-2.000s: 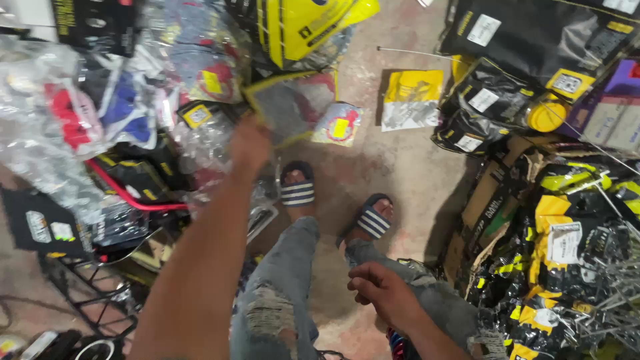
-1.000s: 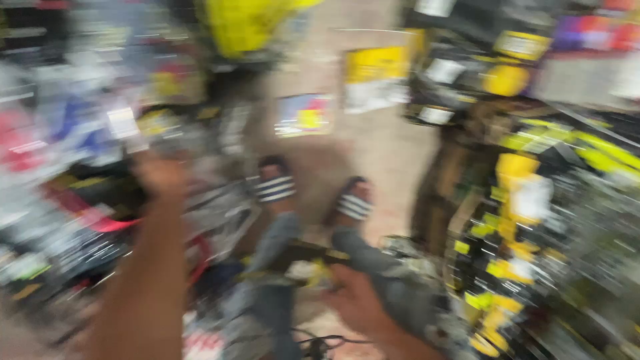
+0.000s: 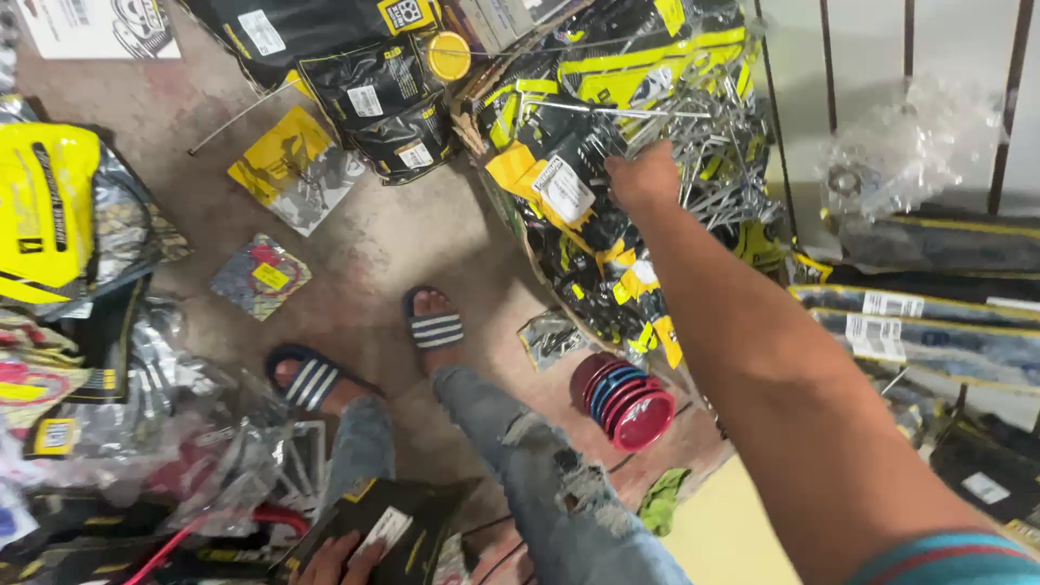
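At the bottom edge, my left hand (image 3: pixel 341 561) has its fingers over a flat black package (image 3: pixel 398 524) with a white label, held near my knees. My right hand (image 3: pixel 646 179) reaches into a large cardboard box (image 3: pixel 540 272) of black, yellow and orange plastic packets. Its fingertips are at a black packet (image 3: pixel 589 138) beside a white-labelled orange one (image 3: pixel 565 191); what they hold is hidden. Thin metal rods (image 3: pixel 715 154) lie in a tangle just right of that hand.
Clear bags and black packages (image 3: pixel 154 406) are piled at left. On the floor lie a yellow-and-clear packet (image 3: pixel 296 171), a patterned packet (image 3: pixel 260 276), a small clear packet (image 3: pixel 552 337) and stacked red and blue round plastic items (image 3: pixel 626 402). Packaged goods (image 3: pixel 942 333) stand at right.
My right hand has moved from near my knee into the box. My left hand has left the pile at left and is now low, with the black package. The view has turned right.
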